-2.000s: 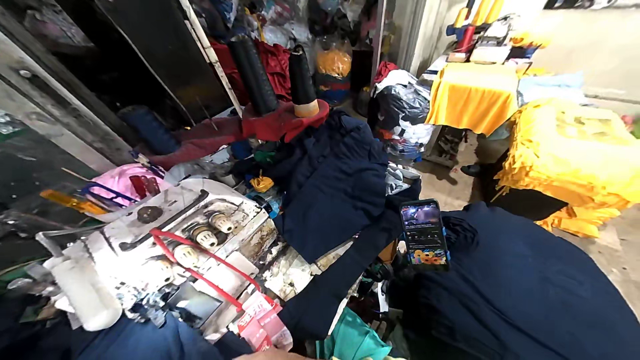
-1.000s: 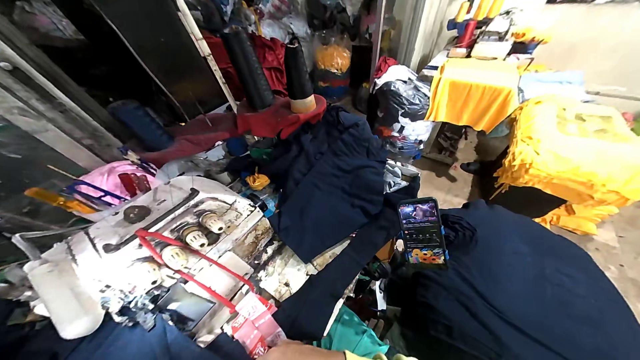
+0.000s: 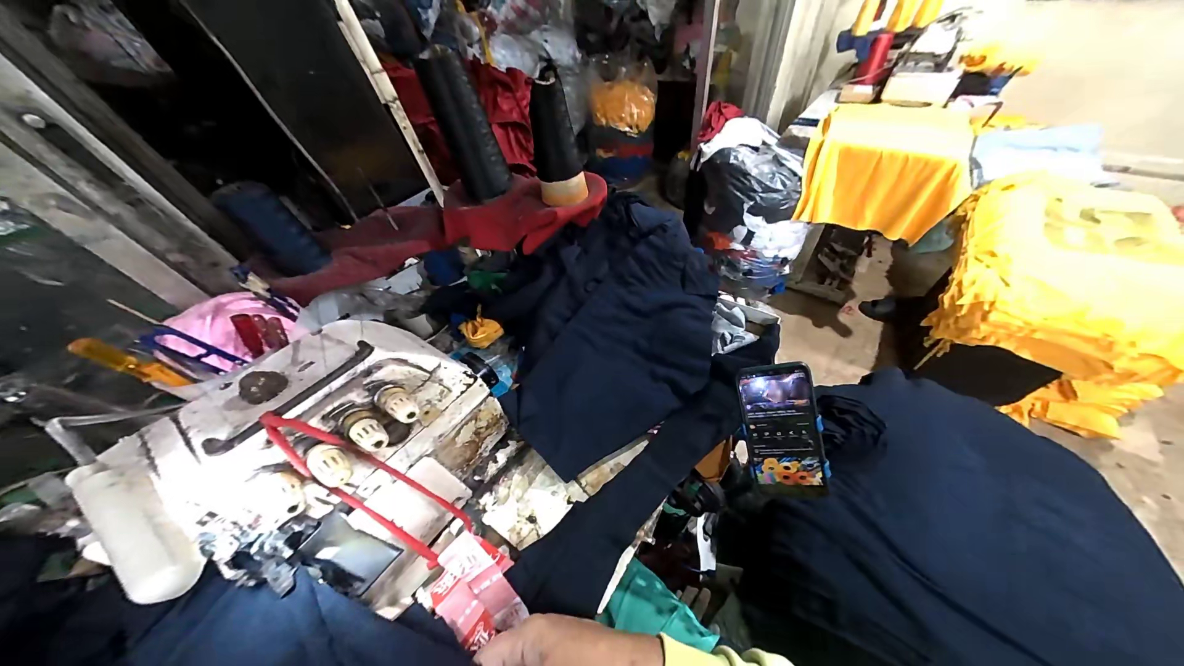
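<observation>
At the bottom centre, my right hand point(image 3: 564, 643) reaches in from the right, its fingers cut off by the lower edge. It is beside pink and red printed tags point(image 3: 472, 587) on a red cord point(image 3: 356, 449); whether it holds them cannot be told. The cord lies over a worn white overlock sewing machine point(image 3: 231, 435) with several tension dials. Dark navy fabric point(image 3: 268, 620) lies in front of the machine, and a navy garment point(image 3: 629, 333) stretches along its right. My left hand is not visible.
A lit phone point(image 3: 783, 427) stands by a large navy fabric pile point(image 3: 971, 518). Black thread cones point(image 3: 555, 129) stand on red cloth behind the machine. Screwdrivers point(image 3: 129, 361) lie at the left. Yellow fabric stacks point(image 3: 1073, 277) fill the right. Teal cloth point(image 3: 652, 601) hangs near my hand.
More of my right hand and its yellow sleeve has come into view at the bottom, farther right than before. The machine and the fabric around it look unchanged.
</observation>
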